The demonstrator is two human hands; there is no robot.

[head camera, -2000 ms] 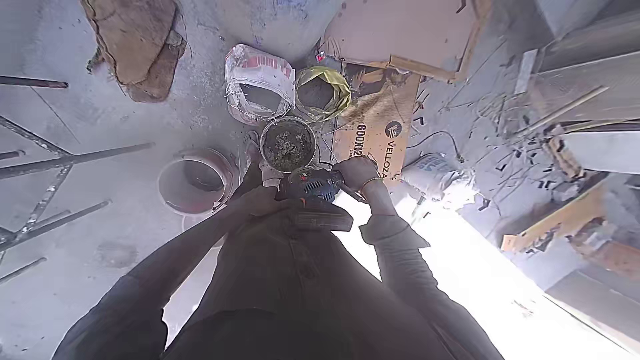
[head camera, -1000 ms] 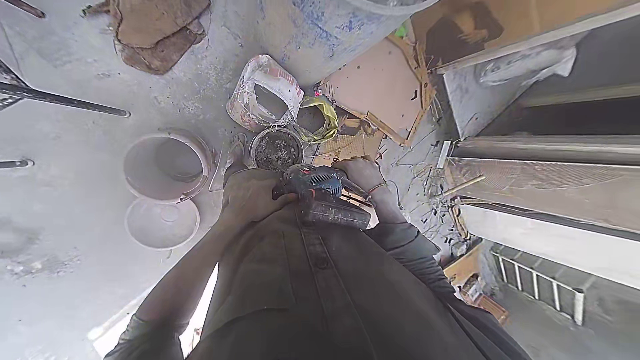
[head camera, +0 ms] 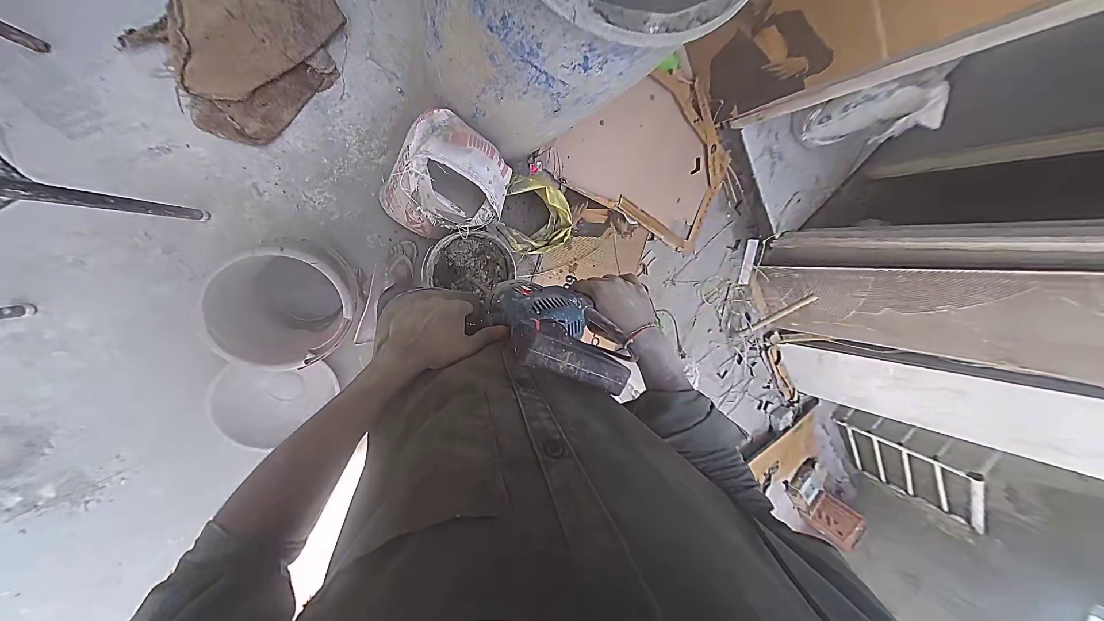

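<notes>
A blue and black power tool (head camera: 552,312), seemingly an angle grinder or mixer drill, is held close to my torso. My left hand (head camera: 435,328) is closed around its left side, the thumb pointing to the body of the tool. My right hand (head camera: 619,304) grips the handle on the other side. Just beyond the tool, a round bucket (head camera: 470,261) holds a dark, lumpy grey mix; whether the tool reaches into it is hidden. A white sack (head camera: 448,177) with an open top and a yellow-rimmed sack (head camera: 552,220) stand behind the bucket.
To the left are a large empty-looking bucket (head camera: 276,306) and a round pale disc (head camera: 272,404). Burlap sacking (head camera: 259,65) lies farther off, near dark metal legs (head camera: 103,200). A blue-stained drum (head camera: 543,60) stands ahead. Cardboard (head camera: 638,155), wood scraps and boards (head camera: 931,319) are at right.
The view has swung noticeably, showing more of the boards and a white rack at right. Both hands stay on the power tool throughout.
</notes>
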